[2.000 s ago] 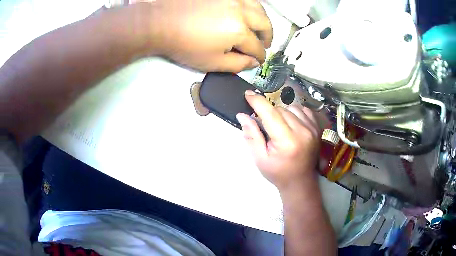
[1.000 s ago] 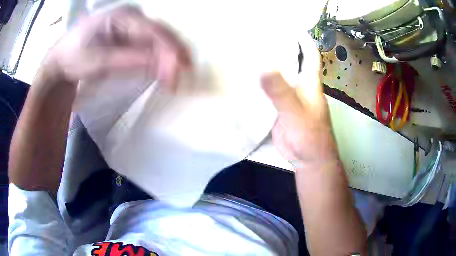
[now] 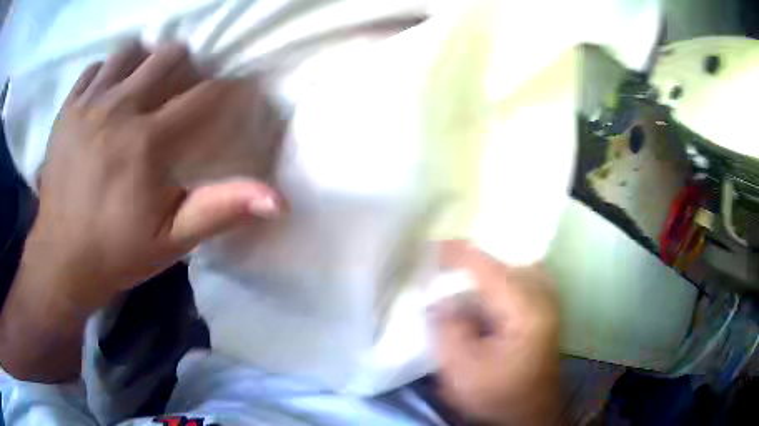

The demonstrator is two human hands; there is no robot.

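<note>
A large white garment piece (image 3: 333, 250) spreads across the view and hangs over the table's front edge toward my lap. It is blurred and overexposed. My left hand (image 3: 141, 158) is at the left with its fingers spread over the cloth and the thumb pointing right; whether it grips any cloth does not show. My right hand (image 3: 499, 333), at the lower middle, is curled and blurred, with a bunched part of the cloth held between its fingers.
The sewing machine head (image 3: 716, 91) is at the upper right above the beige machine bed (image 3: 645, 166). Red-handled scissors (image 3: 682, 223) lie beside it. The white tabletop (image 3: 616, 283) shows right of the cloth. A pale bundle (image 3: 722, 333) is at the right table corner.
The dark flat plate under my hands two seconds ago is out of sight behind white cloth. My right hand has moved down and curled on the cloth; my left hand has spread its fingers.
</note>
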